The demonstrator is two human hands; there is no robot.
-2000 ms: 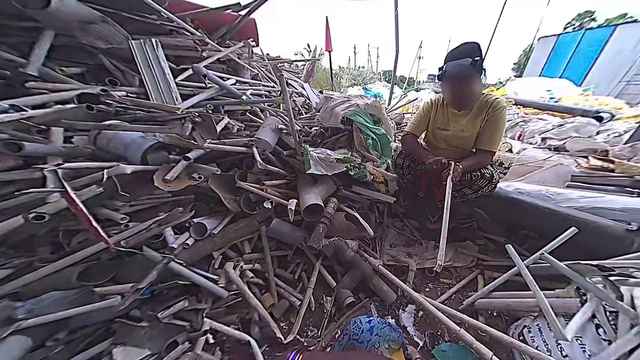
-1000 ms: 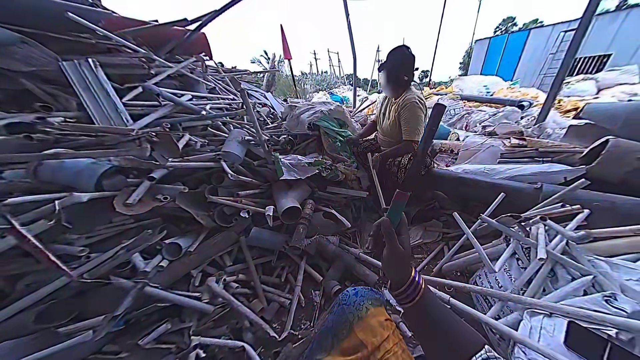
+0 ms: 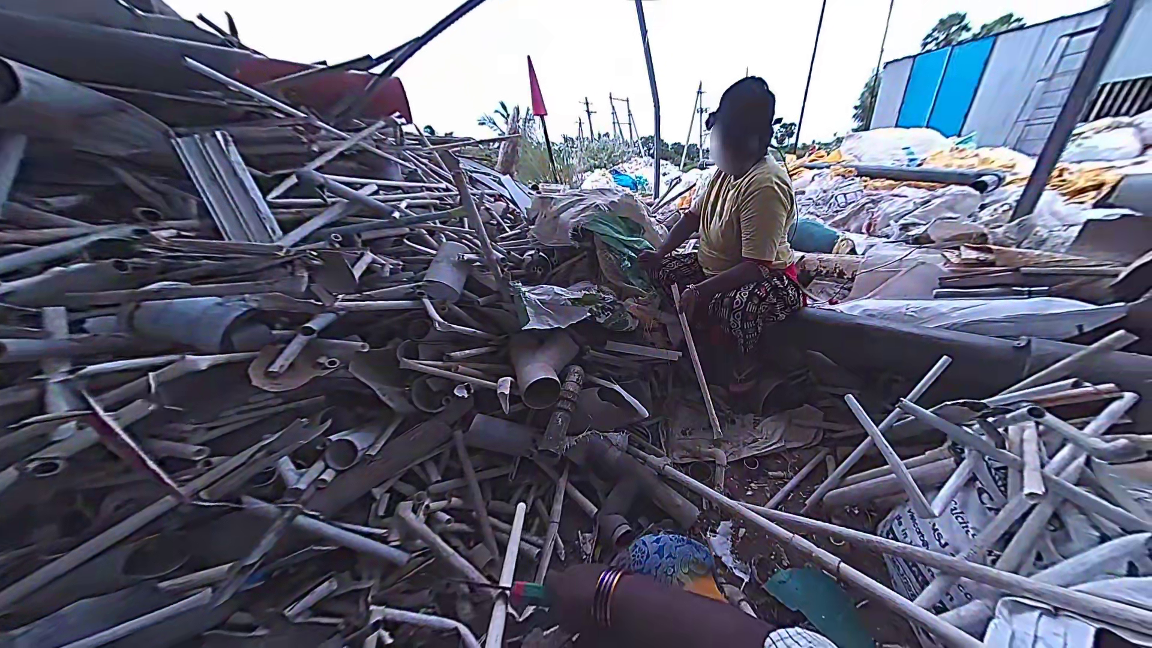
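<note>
My right hand [image 3: 572, 594], seen at the bottom centre with bangles [image 3: 606, 597] on its wrist, is closed around a bladed tool's green and red handle [image 3: 528, 592]. The thin dark part of this tool points left, at a pale narrow plastic pipe [image 3: 508, 562] that stands steeply; whether they touch is unclear. Blue patterned cloth [image 3: 670, 558] lies just beyond my wrist. My left hand does not show.
Scrap pipes [image 3: 207, 324] are heaped across the left and centre. Ahead sits another person [image 3: 742, 216] holding a pale pipe [image 3: 696, 360]. Long pipes [image 3: 810, 549] cross the right foreground, near a printed white sack [image 3: 936, 531] and a green piece [image 3: 819, 598].
My right hand, raised with the tool's dark blade upright a second ago, has come down and left. Two seconds ago it was not visible. The other person has turned leftward.
</note>
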